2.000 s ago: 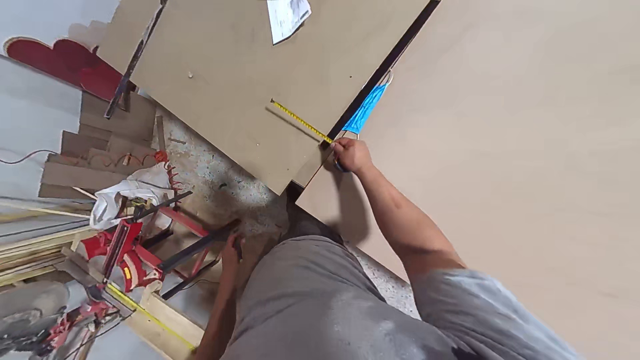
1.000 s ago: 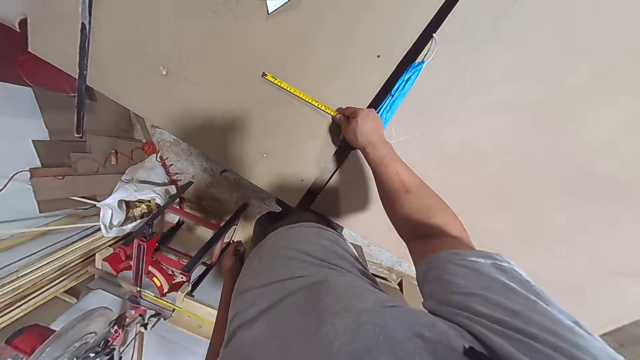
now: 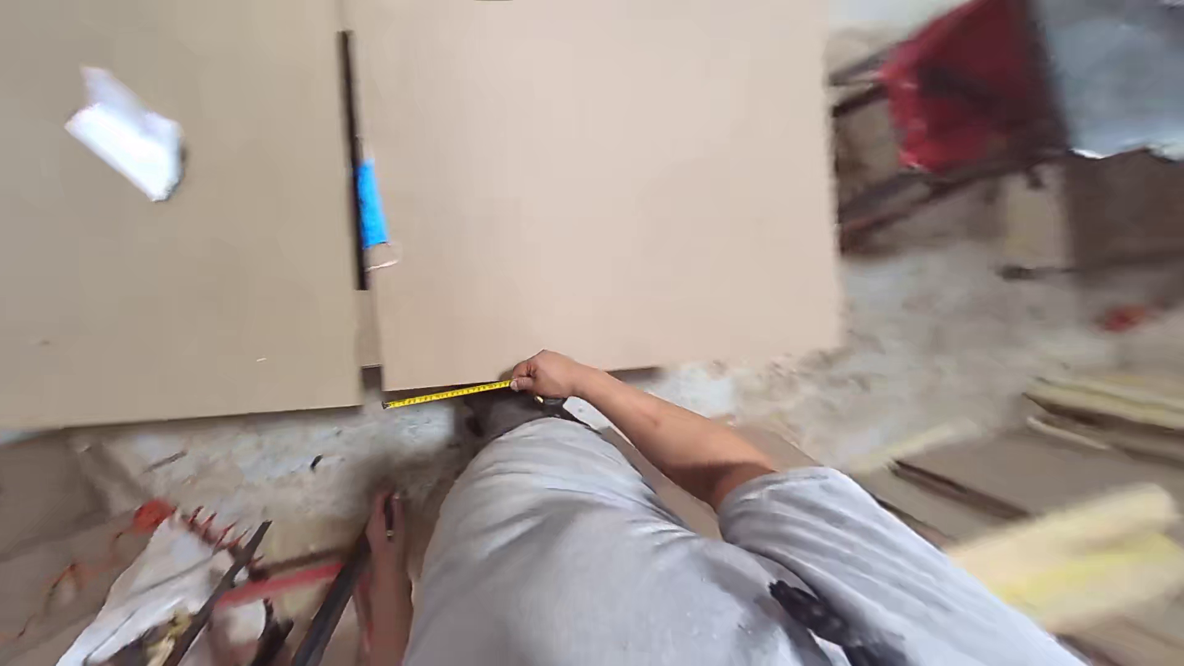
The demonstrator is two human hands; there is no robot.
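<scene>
My right hand (image 3: 548, 375) is closed around a tape measure at the near edge of the right-hand brown board (image 3: 601, 203). Its extended yellow blade (image 3: 449, 395) runs left, just off that edge, with the tip by the board's near left corner. The tape's case is mostly hidden by my fingers. Low on the left, my left hand (image 3: 384, 523) hangs below board level beside a dark bar, with a small dark object at its fingers; blur hides what it is. A blue face mask (image 3: 372, 203) lies by the dark gap between the boards.
Another brown board (image 3: 185, 305) on the left bears a crumpled white paper (image 3: 134, 134). A white sack (image 3: 153, 592), dark bars and a coiled red hose lie lower left. Red material (image 3: 953, 88) stands upper right; boards and timber (image 3: 1073, 555) lie lower right.
My right hand and the tape have moved from the gap between the boards to the right-hand board's near edge. The blade lay over the left board before. The view has turned strongly.
</scene>
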